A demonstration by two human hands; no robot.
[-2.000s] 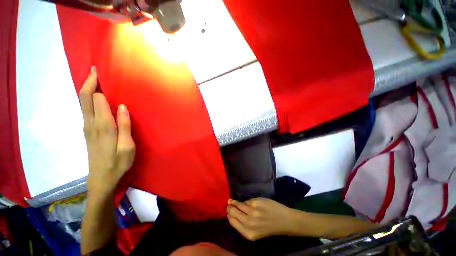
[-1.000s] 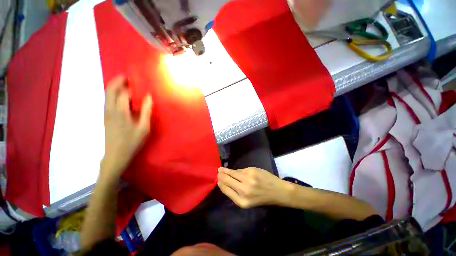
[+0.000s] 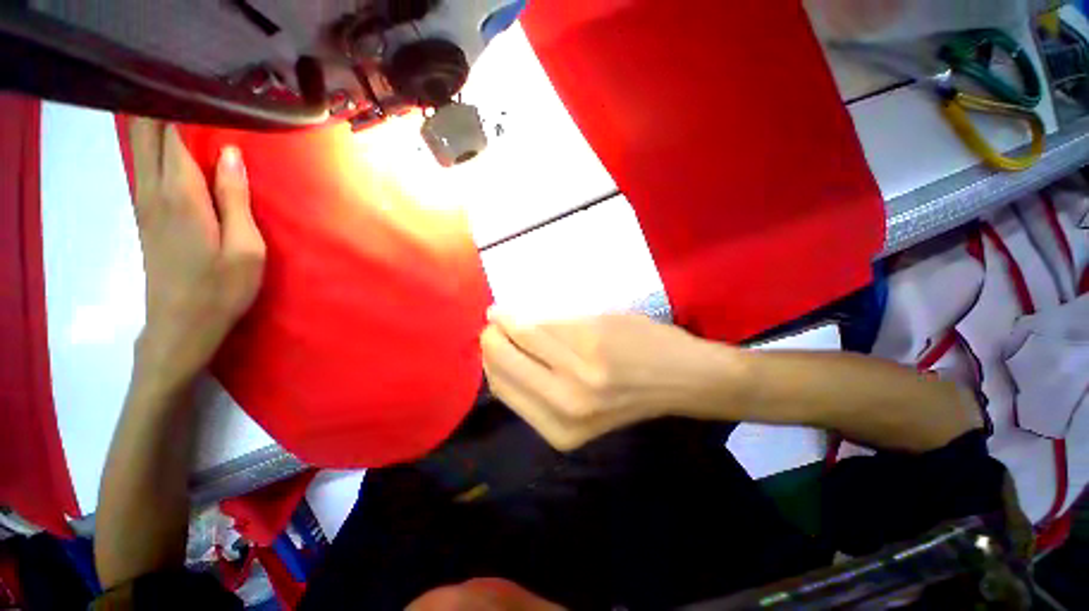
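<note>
A red fabric panel (image 3: 358,322) lies on the white machine table, its upper part under the machine head and its rounded lower end over the table's front edge. My left hand (image 3: 197,233) lies on the panel's left side, fingers pointing up and thumb apart. My right hand (image 3: 585,370) pinches the panel's right edge near the table front between thumb and fingers. The presser foot area (image 3: 454,131) is beside a bright lamp glow; whether the needle is in the cloth cannot be told.
Another red panel (image 3: 740,167) lies right of the needle area. Scissors with yellow and green handles (image 3: 997,125) lie farther right. Darker red panels (image 3: 24,322) are at the far left. Pale pieces with red strips (image 3: 943,358) are at lower right.
My right hand has moved up and left with the panel's edge, and the panel's lower end has moved up. My left hand has moved up along the cloth. The camera view has shifted too.
</note>
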